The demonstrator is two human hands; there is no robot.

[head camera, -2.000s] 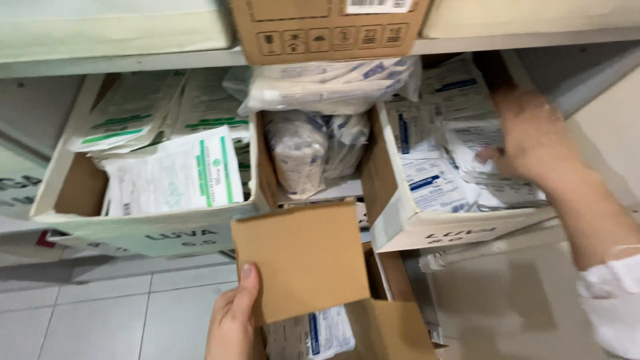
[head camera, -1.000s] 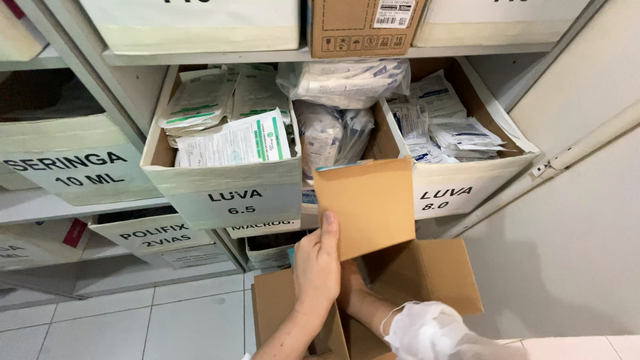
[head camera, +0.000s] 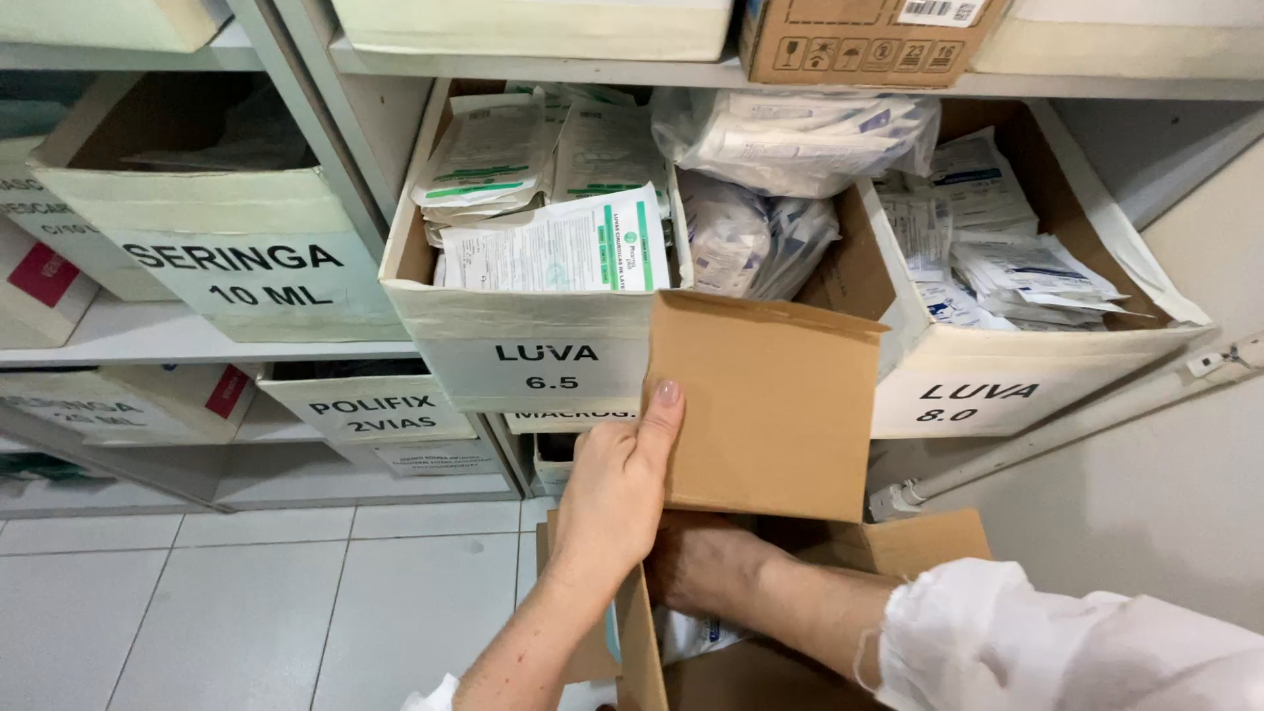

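Observation:
My left hand grips the raised flap of a cardboard box, thumb on the flap's near face. Down inside the same box is my right hand, its fingers hidden behind the flap and box wall, so what they hold cannot be seen. Below the wrist, a white-and-blue glove packet shows in the box. Glove packets with green stripes fill a bin marked LUVA 6.5. White-and-blue packets lie in the bin marked LUVA 8.0. Between the bins are clear bags of packets.
A metal shelf runs above the bins, with a printed cardboard carton on it. Bins for syringes and connectors stand at left. A pale panel with a metal rod is at right.
My right hand has left the packets in the right-hand bin and gone down into the cardboard box. My left hand stays on the flap. The view now takes in more shelving at left.

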